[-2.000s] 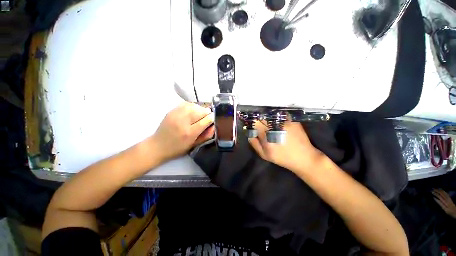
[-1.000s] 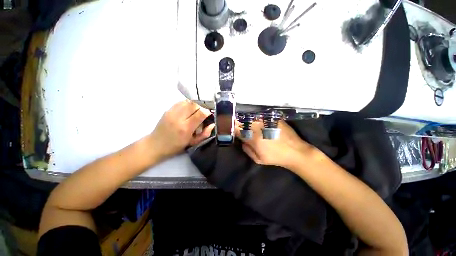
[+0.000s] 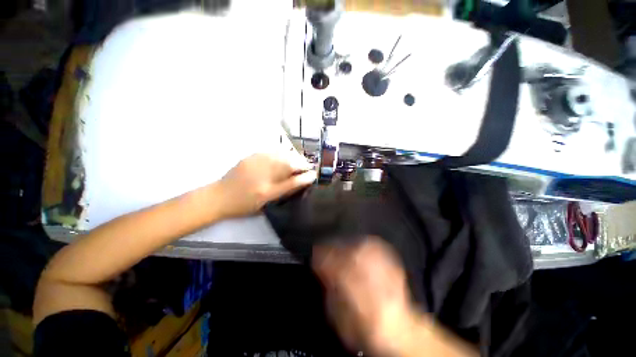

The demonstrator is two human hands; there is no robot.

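A dark garment piece lies under the front of the sewing machine head and hangs over the table's front edge. My left hand pinches the garment's left edge beside the shiny metal cover; its fingertips are close to the needle area. My right hand is blurred, over the lower part of the garment nearer my body; whether it grips cloth cannot be told. The thread tension assembly is right of the cover.
The white table has a worn left edge. Dark red loop handles and a clear plastic packet lie in the table recess at right. A yellow-brown wooden-looking thing shows under the table at lower left.
My right hand has left the tension assembly and moved down towards my body. My left hand stays by the cover. The camera view has shifted, showing more of the machine's back and right side.
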